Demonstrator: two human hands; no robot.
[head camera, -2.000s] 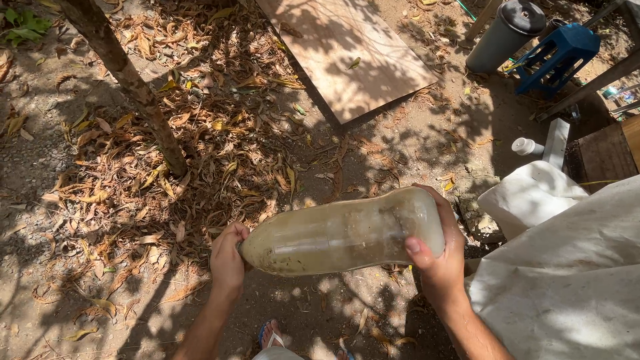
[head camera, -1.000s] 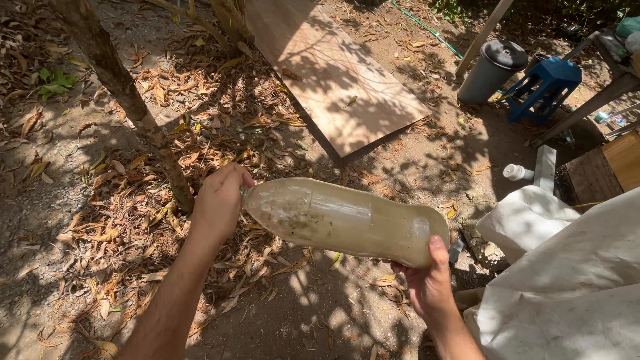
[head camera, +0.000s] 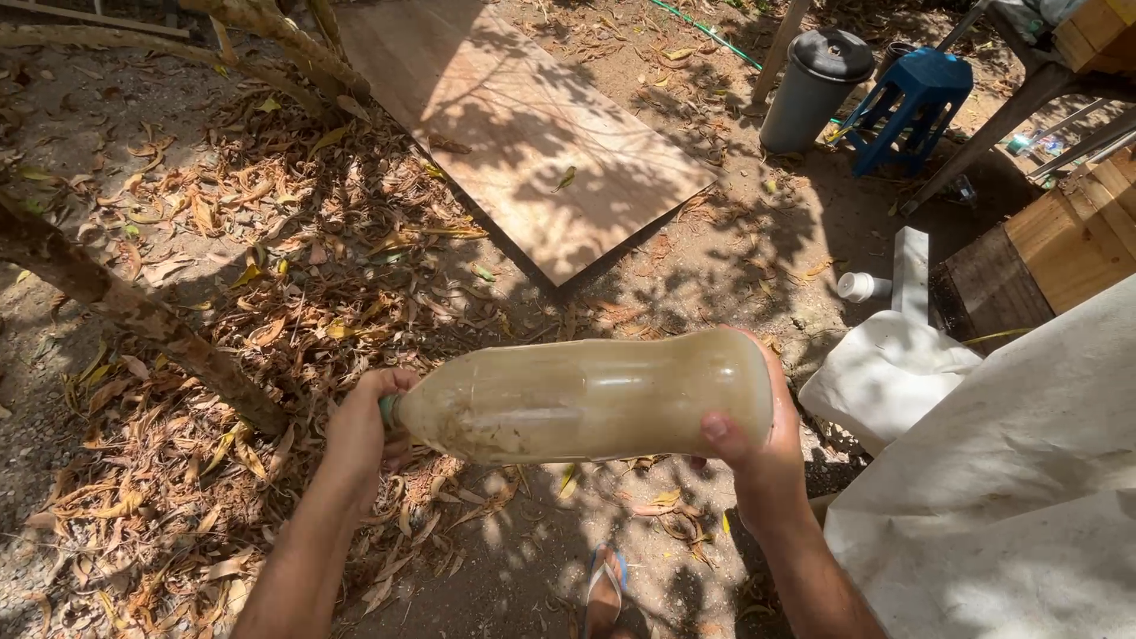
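A large clear plastic bottle (head camera: 586, 399) of cloudy, brownish liquid lies sideways between my two hands, with dark bits of sediment along its lower side near the neck. My left hand (head camera: 368, 426) grips the neck at the green cap (head camera: 388, 413), its fingers partly hidden behind the bottle. Around the base, at the other end, my right hand (head camera: 759, 435) is closed, its thumb on the near side and most of its fingers out of sight behind.
Dry leaves (head camera: 222, 497) cover the ground at left beside a thin tree trunk (head camera: 133, 311). A plywood sheet (head camera: 550, 151) lies ahead. Farther right stand a grey lidded bin (head camera: 812, 98) and blue plastic stool (head camera: 914, 106). White sheeting (head camera: 1003, 479) fills the lower right, beside wooden boxes (head camera: 1047, 240).
The bottle has tipped back and forth: its neck end was higher one second ago and is now nearly level with the base. Both hands have kept hold of it. The view has shifted somewhat.
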